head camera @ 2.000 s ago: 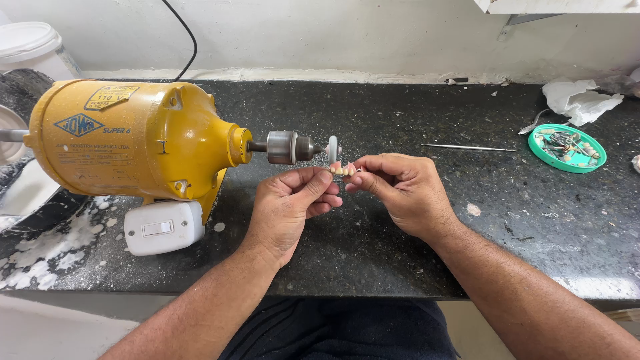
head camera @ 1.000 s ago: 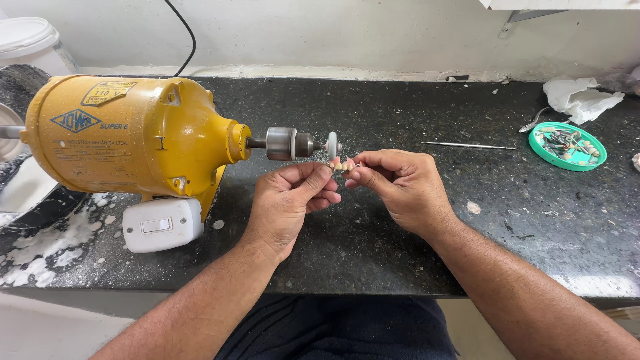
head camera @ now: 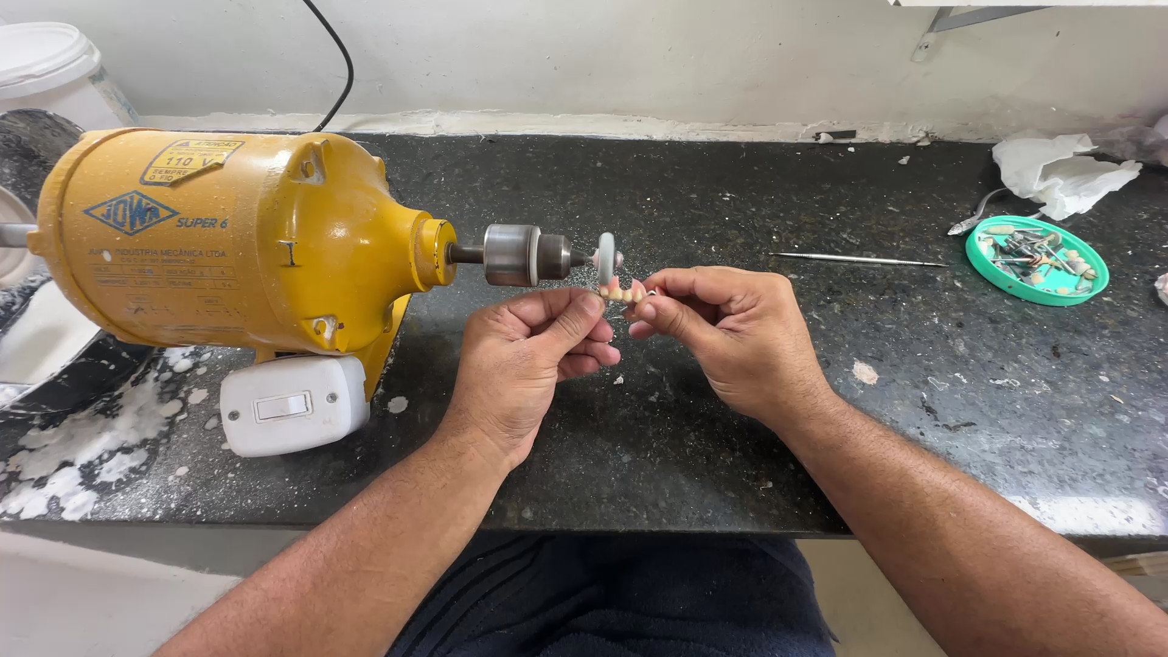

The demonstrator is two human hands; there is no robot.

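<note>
Between my two hands is a small partial denture (head camera: 624,294) with pink base and cream teeth. My left hand (head camera: 538,360) pinches its left end between thumb and fingers; my right hand (head camera: 730,338) pinches the right end, where a bit of metal shows. The denture's upper left part is at the lower edge of a pale grinding wheel (head camera: 606,259), and whether they touch is hard to tell. That wheel sits on the metal chuck (head camera: 513,255) of a yellow bench motor (head camera: 228,242). A white rocker switch (head camera: 294,406) is at the motor's base.
A metal hand instrument (head camera: 858,260) lies on the dark stone counter (head camera: 912,365). Right of it is a green lid (head camera: 1037,297) of small burs and bits, with crumpled white paper (head camera: 1063,173) behind. A white bucket (head camera: 55,73) stands back left; pale dust and splashes mark the counter.
The denture remains held by both hands near the wheel, and its teeth now face me more plainly than two seconds ago. My hands have barely moved.
</note>
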